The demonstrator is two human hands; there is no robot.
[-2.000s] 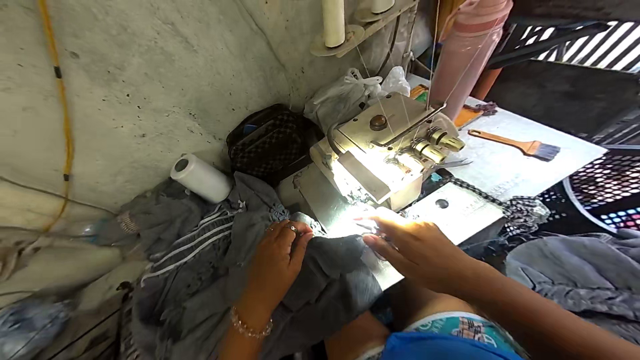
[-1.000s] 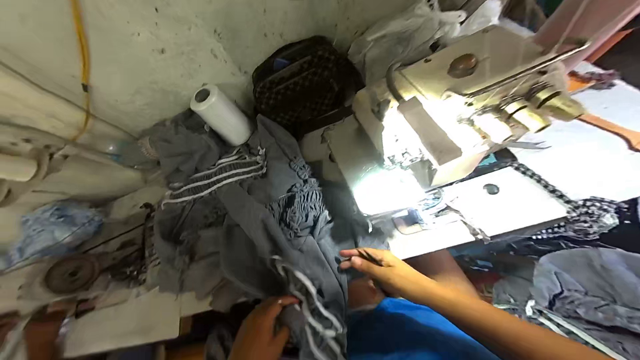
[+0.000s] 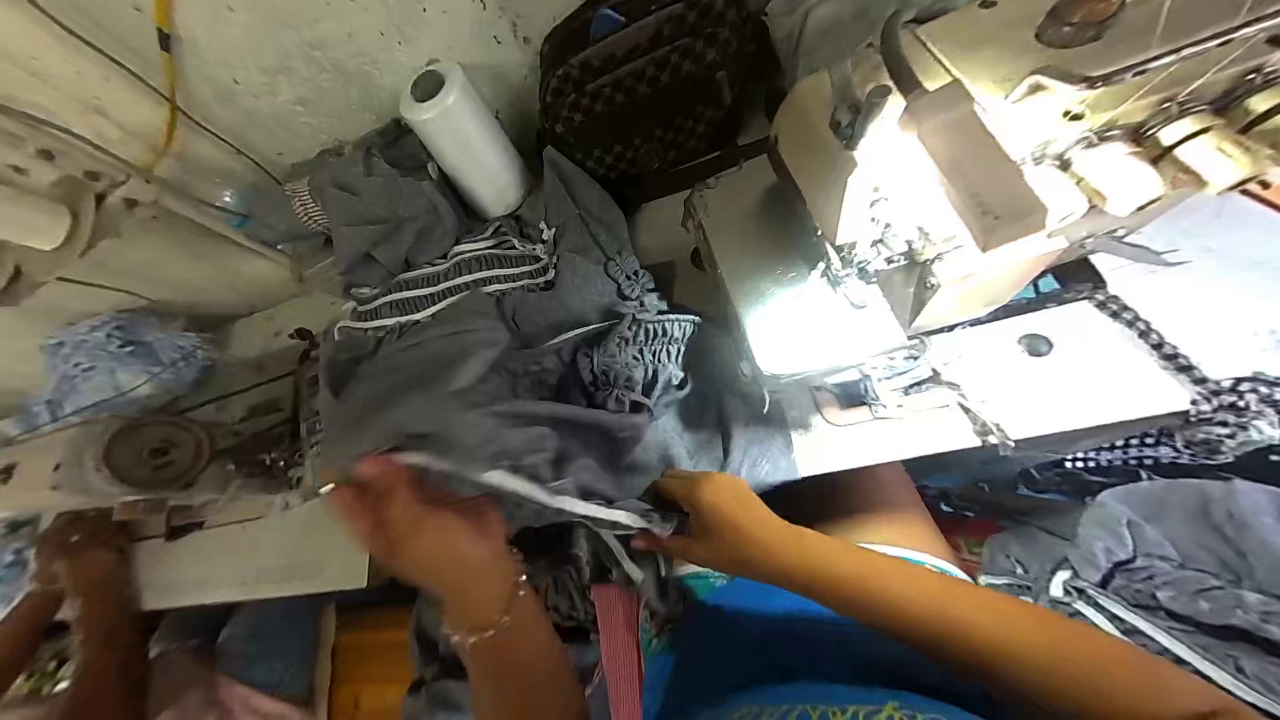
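Grey gathered fabric [image 3: 450,360] with white-edged bands lies in a heap left of the overlock sewing machine [image 3: 960,170]. My right hand [image 3: 715,515] pinches the end of a white-edged strip [image 3: 540,492] at the near edge of the heap; a small dark thing shows at its fingers, too unclear to name. My left hand [image 3: 425,525], blurred, is at the strip's other end, and whether it grips the cloth cannot be told. The machine's lamp lights its metal plate [image 3: 810,310].
A white thread cone [image 3: 465,140] rests on the fabric beside a checkered bag [image 3: 640,90]. Another person's hands [image 3: 85,550] are at a second sewing machine [image 3: 160,455] on the left. More grey cloth [image 3: 1180,560] is piled at the lower right.
Both hands have left the lit overlock machine, where they were two seconds ago, and are now at the near edge of the heap. The view has swung left.
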